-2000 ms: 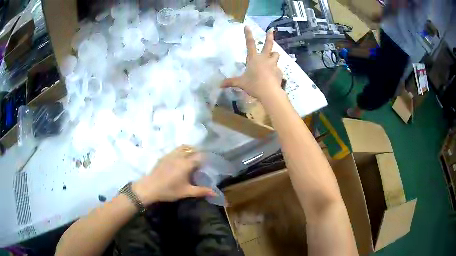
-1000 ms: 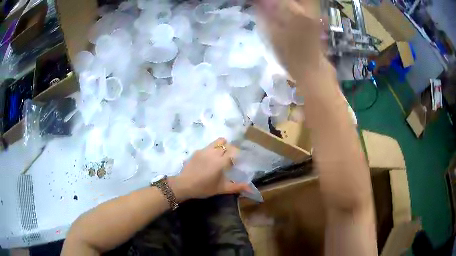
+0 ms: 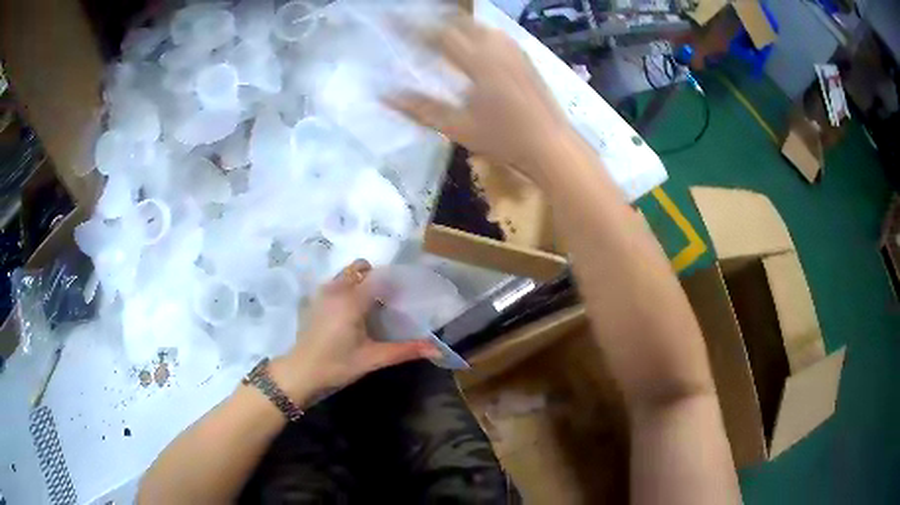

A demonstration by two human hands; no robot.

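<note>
My left hand (image 3: 340,330) holds a translucent fan blade (image 3: 419,304) by its edge at the table's front edge, above my lap. My right hand (image 3: 484,94) is blurred, with its fingers spread over the right side of the heap of fan blades (image 3: 247,187). I cannot tell whether it touches a blade. A small open cardboard parts tray (image 3: 493,251) with dark bits in one end stands on the table, partly hidden under my right forearm.
A large open carton (image 3: 553,414) stands below the table by my legs. Another open carton (image 3: 760,335) is on the green floor at right. Side boxes and a clear plastic bag (image 3: 54,296) are at left. Dark specks (image 3: 153,370) lie on the table.
My right hand has swung down and left from the top of the picture, with its fingers now spread. My left hand still holds a blade. The camera view has shifted.
</note>
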